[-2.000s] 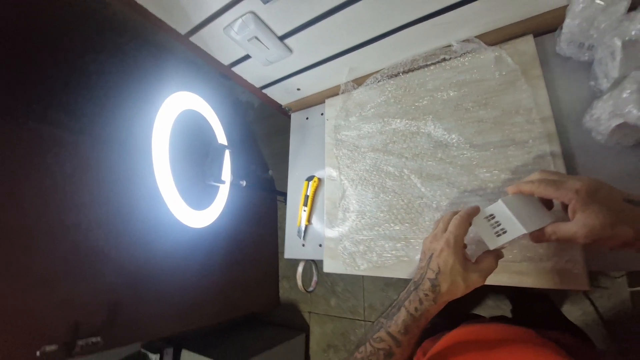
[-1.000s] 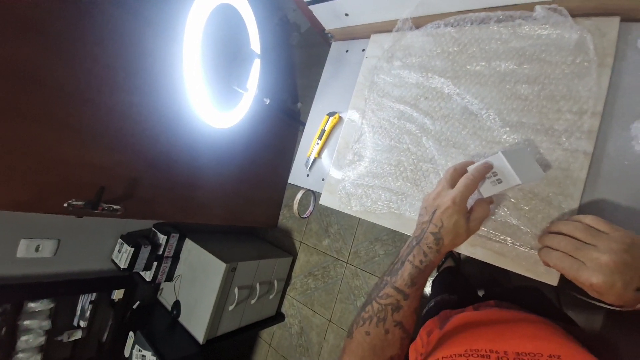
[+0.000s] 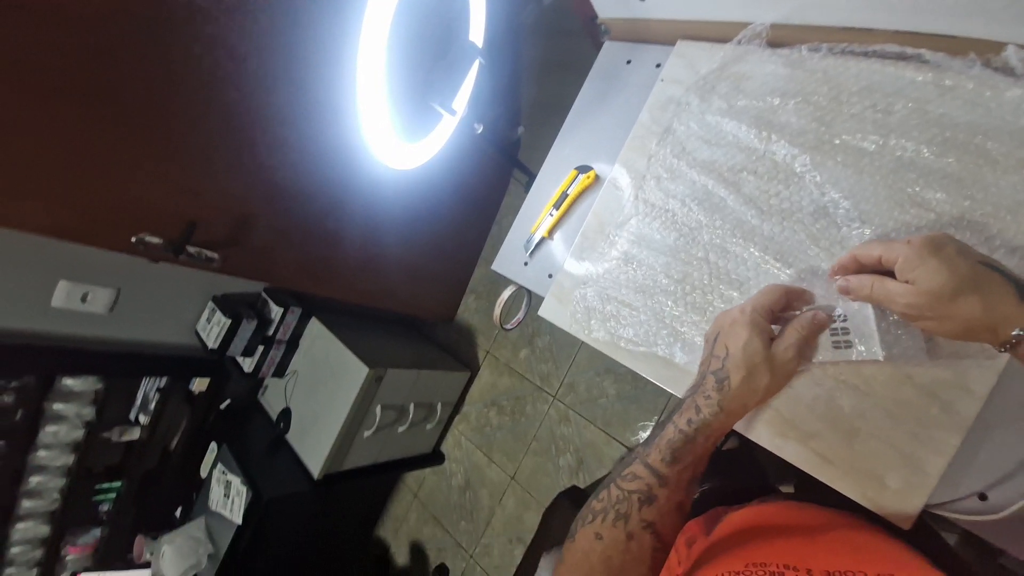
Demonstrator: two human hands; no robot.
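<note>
A small white box [image 3: 858, 340] with dark printed marks lies near the front edge of a pale marbled board, with clear bubble wrap [image 3: 760, 184] over at least part of it. My left hand [image 3: 760, 344], on the tattooed arm, pinches the wrap at the box's left side; its fingertips are partly hidden. From the right, my right hand [image 3: 936, 280] has thumb and forefinger closed on the wrap at the box's upper edge. The wrap spreads across most of the board [image 3: 872, 440].
A yellow snap-off utility knife [image 3: 562, 210] lies on the grey surface [image 3: 588, 120] left of the board. A roll of tape [image 3: 512, 307] is at that surface's lower edge. A lit ring light [image 3: 376, 88] stands further left, above a drawer cabinet [image 3: 344, 400].
My right hand has moved from the board's front edge up to the wrap by the box. The wrap now lies over the box, which was uncovered earlier in my hands.
</note>
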